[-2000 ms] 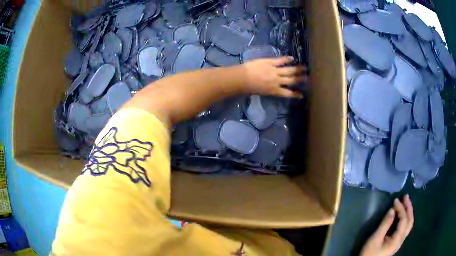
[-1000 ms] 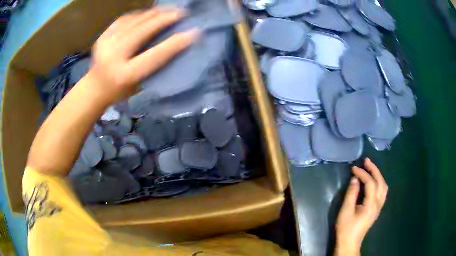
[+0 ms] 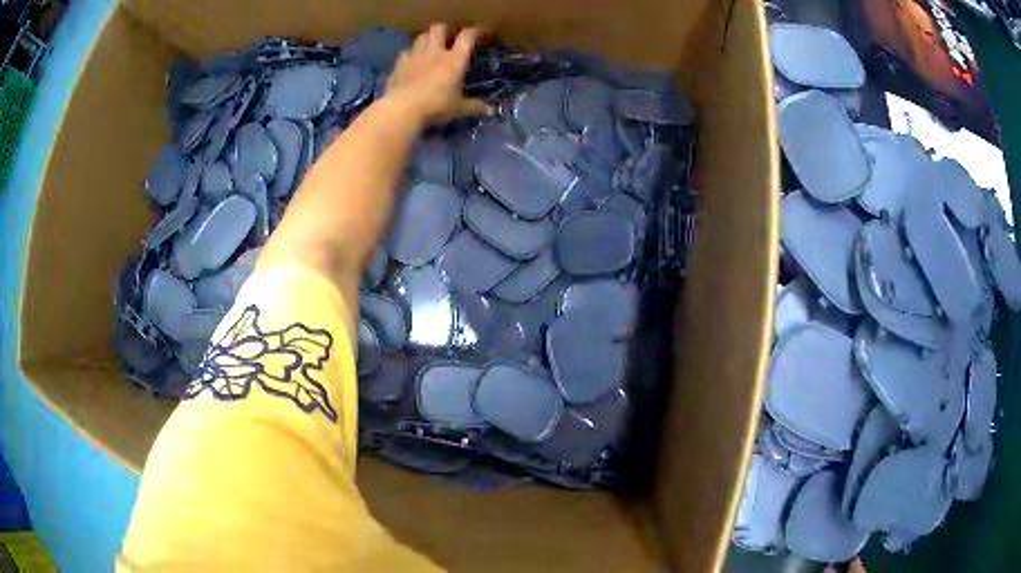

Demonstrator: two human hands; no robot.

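Note:
A large open cardboard box [image 3: 717,280] is full of loose grey-blue end caps [image 3: 521,401], rounded ovals with small clips at the rims. My left hand [image 3: 439,76] reaches into the box at its far side, fingers spread over the caps; whether it touches or holds one I cannot tell. A pile of the same caps [image 3: 817,386] lies on the dark worktop to the right of the box. Only fingertips of my right hand [image 3: 845,567] show at the bottom edge, below this pile; the rest is cut off.
A dark printed sheet [image 3: 935,39] with orange and a white border lies beyond the pile at the upper right. The blue floor [image 3: 67,431] shows left of the box. Green and yellow items stand at the far left edge.
My left hand was over the box's right side, then blurred above caps near its rim; it is now at the far side inside. The right hand has mostly dropped out of view. The right pile looks larger.

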